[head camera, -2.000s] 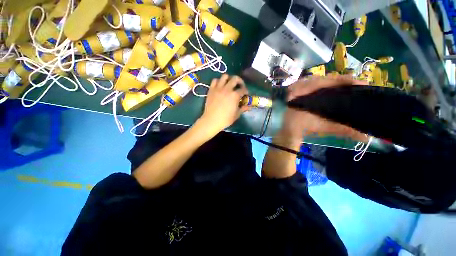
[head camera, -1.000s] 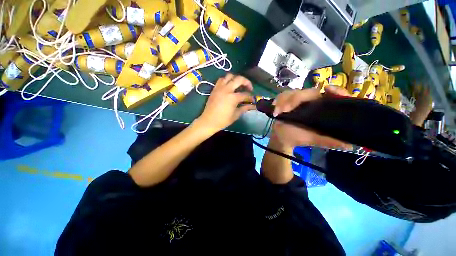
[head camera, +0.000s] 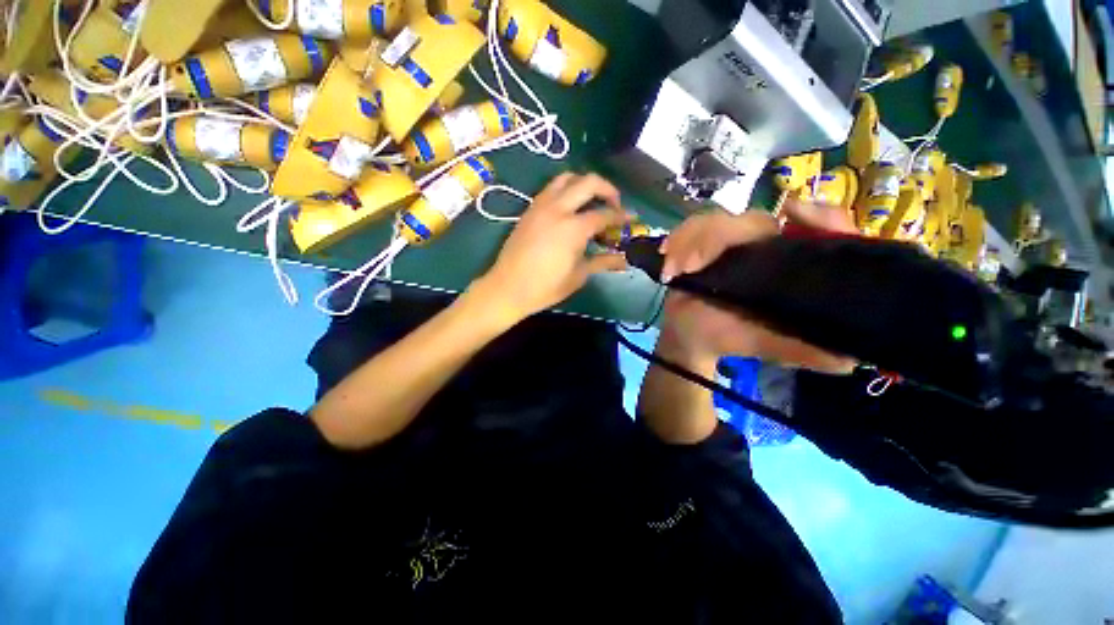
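My left hand [head camera: 560,244] holds a yellow corded unit [head camera: 628,232] at the bench's front edge; fingers hide most of it. My right hand [head camera: 715,275] is closed around a thick black electric screwdriver [head camera: 843,293], with a green light on its rear part. The screwdriver's front end is at the unit; the bit tip and any screw are hidden. A thin white cord loop [head camera: 498,202] lies left of my left hand.
Yellow corded units [head camera: 330,134] are piled on the green bench [head camera: 586,122] at left, and more [head camera: 904,202] lie at right. A grey screw feeder [head camera: 745,98] stands just beyond my hands. A black cable [head camera: 696,363] curves below. A blue stool [head camera: 73,293] stands at lower left.
Since two seconds ago, the screwdriver's front end has moved left against the unit, and my right hand has moved slightly left with it. Since one second ago, the hands have barely moved.
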